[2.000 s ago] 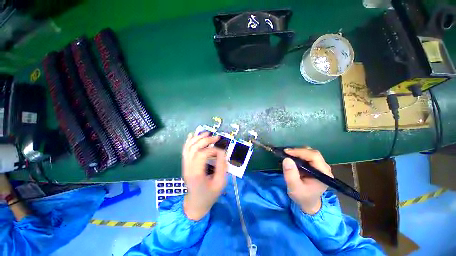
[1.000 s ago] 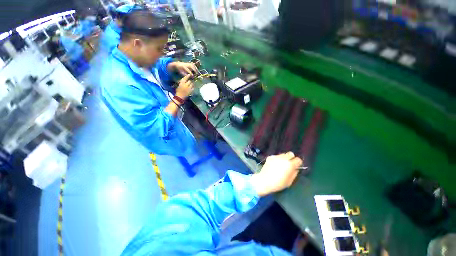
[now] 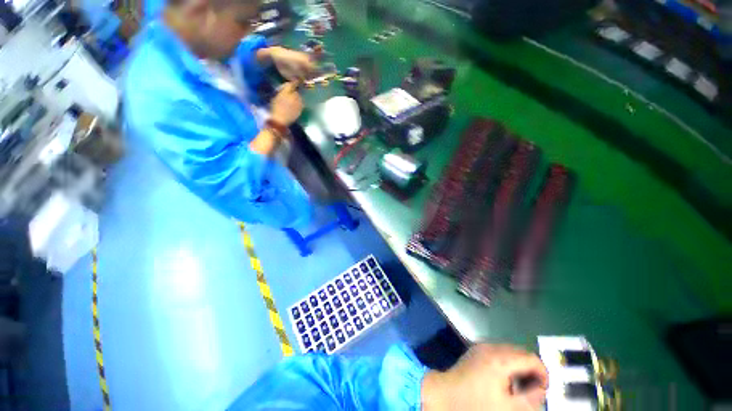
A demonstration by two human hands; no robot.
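My left hand (image 3: 494,377) is at the bottom edge, cut off and blurred, with its fingers curled at the near side of a white panel (image 3: 551,350). The panel has dark windows and yellowish tabs along its right side, and runs out of the picture at the bottom. I cannot tell whether the fingers hold anything or only overlap the panel. My right hand is not in view. Long dark ribbed bundles with red specks (image 3: 465,189) lie on the bench beyond my left hand.
A white grid tray of dark squares (image 3: 345,309) is below the bench edge at left. A person in a blue smock (image 3: 185,120) works farther along the bench, near black equipment (image 3: 413,120) and a silvery spool (image 3: 401,167). A dark object (image 3: 706,353) stands at right.
The view has swung left; the iron and right hand have left it. My left hand has moved from near the bundles back to the panel since one second ago. The grid tray now shows fully.
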